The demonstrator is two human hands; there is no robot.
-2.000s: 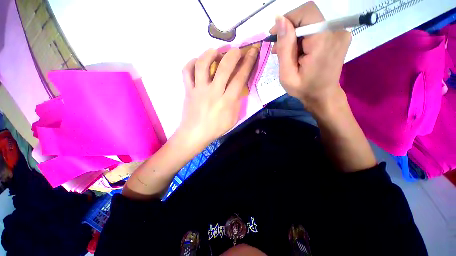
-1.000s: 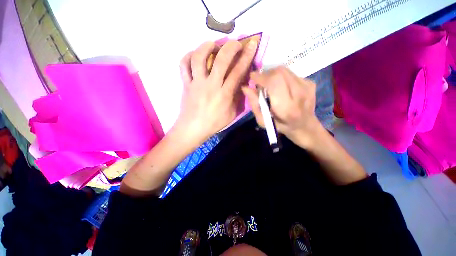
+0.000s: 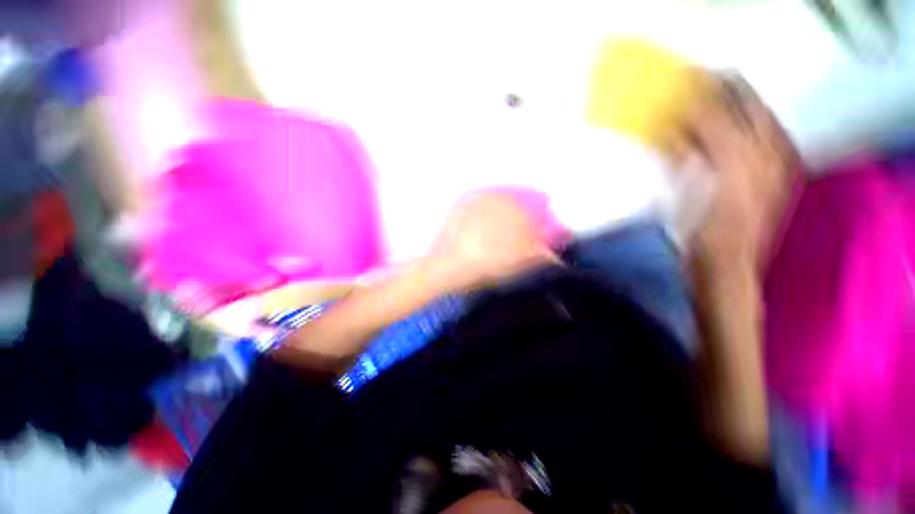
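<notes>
The frame is strongly blurred. My right hand [image 3: 737, 151] is raised at the right over the white table and holds the yellow-tan card template [image 3: 640, 88] at its fingers. A pale blurred shape lies along this hand; whether it is the pen cannot be told. My left hand [image 3: 494, 233] is low at the table's front edge, with a small pink cut piece [image 3: 532, 204] at its fingers; the grip on it is blurred. The loose stack of pink pieces [image 3: 276, 201] lies on the table left of my hands.
The white table [image 3: 451, 100] spans the top. Deep pink fabric [image 3: 853, 321] heaps at the right, below table level. A blue basket [image 3: 401, 341] shows under the front edge. Dark fabric [image 3: 85, 351] lies at the lower left. A pale pink strip [image 3: 150, 90] is at the upper left.
The template has left the pink piece and is now at my right hand, which has moved up and right. My left hand has moved down toward the table edge. The view has shifted.
</notes>
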